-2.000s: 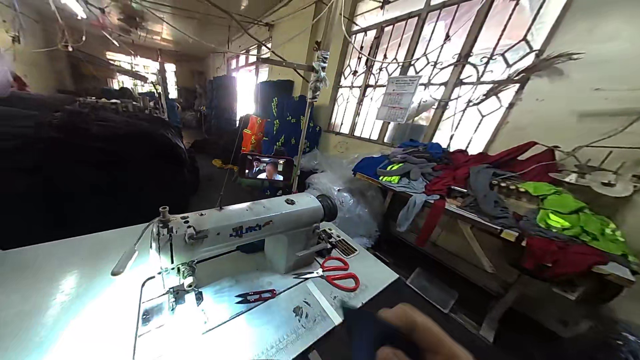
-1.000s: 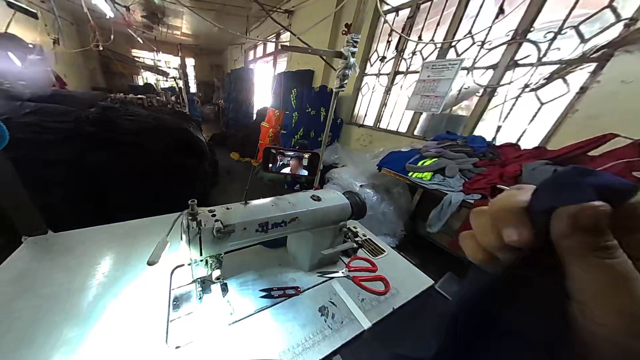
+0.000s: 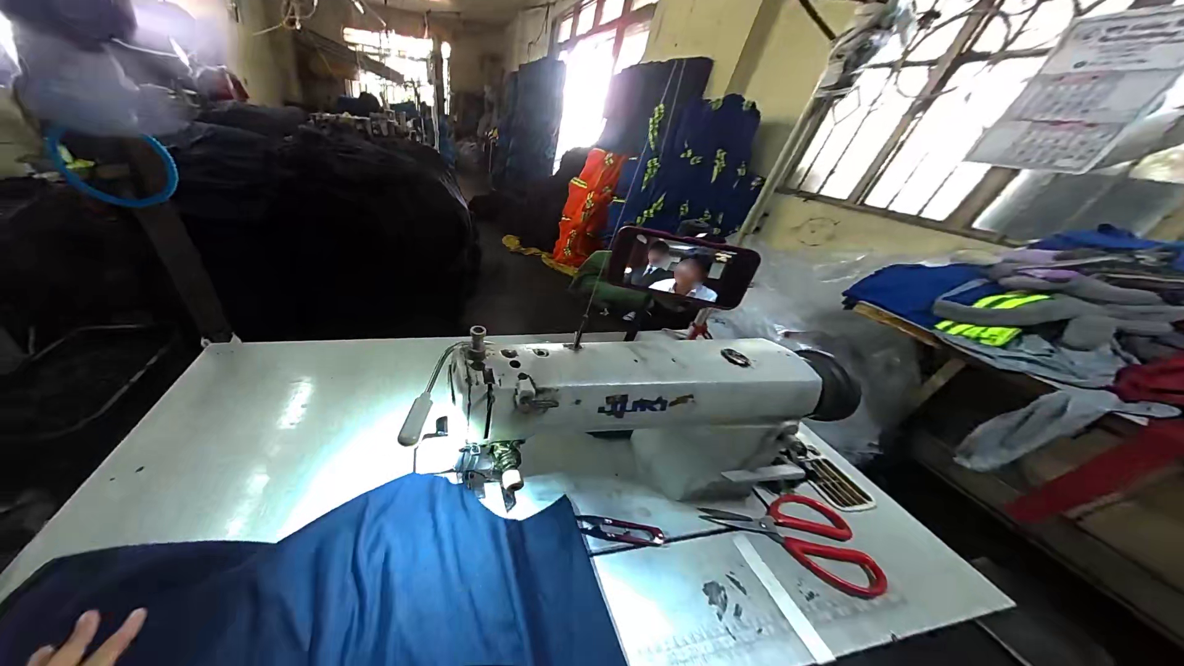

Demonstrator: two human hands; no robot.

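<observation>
A dark blue cloth (image 3: 435,573) lies over the front of the white sewing table, its upper edge by the needle area of a Juki sewing machine (image 3: 647,388). At the lower left corner, my left hand (image 3: 88,640) rests on the cloth with its fingers apart; only the fingertips show. My right hand is out of view. Thread snips (image 3: 622,530) lie just right of the cloth, partly beside its edge. Red-handled scissors (image 3: 814,541) lie open-bladed farther right on the table.
Behind the machine, a phone (image 3: 684,268) stands on a holder. Folded and loose garments (image 3: 1017,305) cover a side table at the right. A large dark fabric pile (image 3: 324,222) is at the left. A blue ring (image 3: 111,199) is at the upper left, near a blurred pale shape.
The blue cloth now lies on the table by the needle area, where bare tabletop showed before. The hand holding dark cloth at the right a second ago is gone from view.
</observation>
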